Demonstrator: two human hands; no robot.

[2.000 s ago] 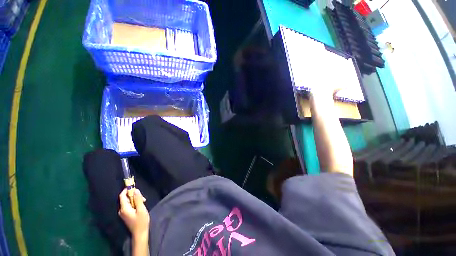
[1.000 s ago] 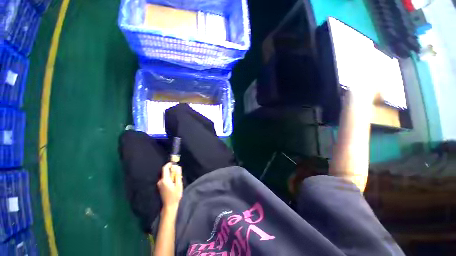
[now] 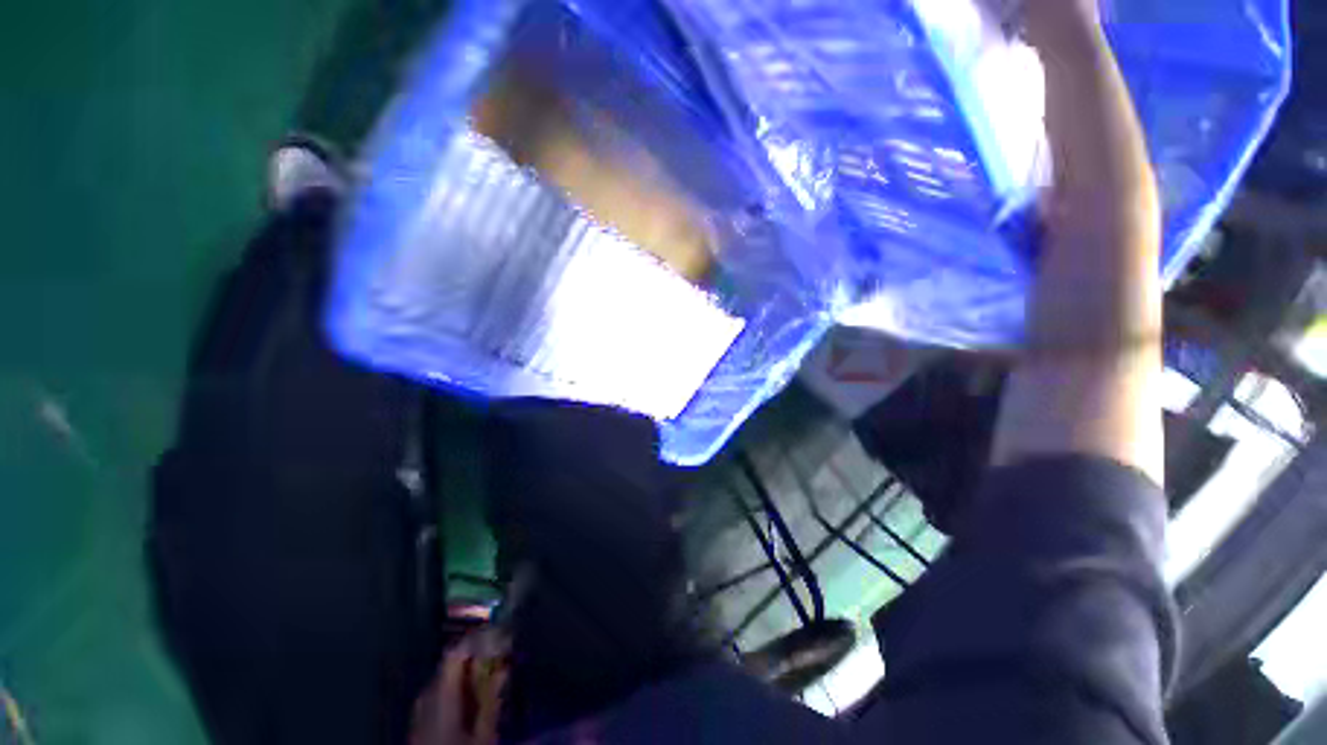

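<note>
The lower blue basket (image 3: 390, 349) lies in front of my knees, lined with clear plastic. Rows of silver-white tubes (image 3: 626, 328) lie inside it beside a brown cardboard divider (image 3: 604, 175). My right forearm (image 3: 1092, 277) reaches up over the upper blue basket (image 3: 1215, 88); the hand is beyond the top edge. Bright white items (image 3: 1007, 102), perhaps tubes, show in that basket beside the forearm. A dim reddish-brown shape low between my legs may be my left hand (image 3: 466, 684); its fingers and any tool cannot be made out.
My dark-clothed legs (image 3: 291, 495) stand below the lower basket, with a shoe (image 3: 303, 172) at its left. Green floor (image 3: 88, 218) shows at the left. Dark thin bars or cables (image 3: 779, 546) and blurred objects lie at the lower right.
The view has moved down and closer to the baskets. My right arm has left the bench tray and now reaches over the upper basket. The tool in my left hand no longer shows.
</note>
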